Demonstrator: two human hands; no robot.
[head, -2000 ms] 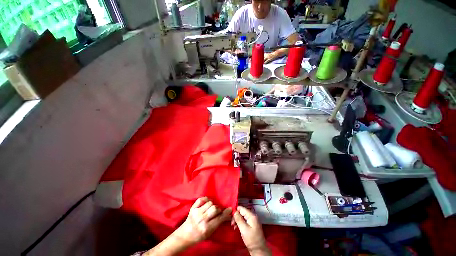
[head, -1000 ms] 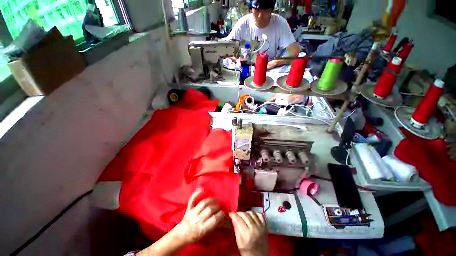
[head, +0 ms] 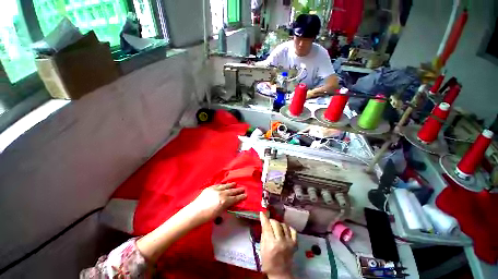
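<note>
Red fabric (head: 180, 163) spreads left of the overlock machine (head: 314, 182) and hangs over the table's front edge. Its edge lies at the presser foot and needle area (head: 265, 200). My left hand (head: 218, 199) lies flat on the fabric, fingers pointing toward the foot. My right hand (head: 277, 245) is just in front of the foot, its index finger stretched to the fabric's edge. Whether it pinches the cloth is hard to tell. Part of the cloth plate (head: 244, 214) shows below the fabric edge.
Red thread cones (head: 297, 100) and a green cone (head: 372, 113) stand behind. A pink spool (head: 342, 232), a black flat rectangle (head: 381, 234) and a small metal parts tray (head: 380, 267) lie right. A person in a white shirt (head: 306, 60) sits behind. White rolls (head: 412, 210) lie at right.
My left hand has moved forward and opened out flat on the cloth. My right hand has moved up to the foot. The fabric's front edge is further forward, uncovering white tabletop. The view has tilted up.
</note>
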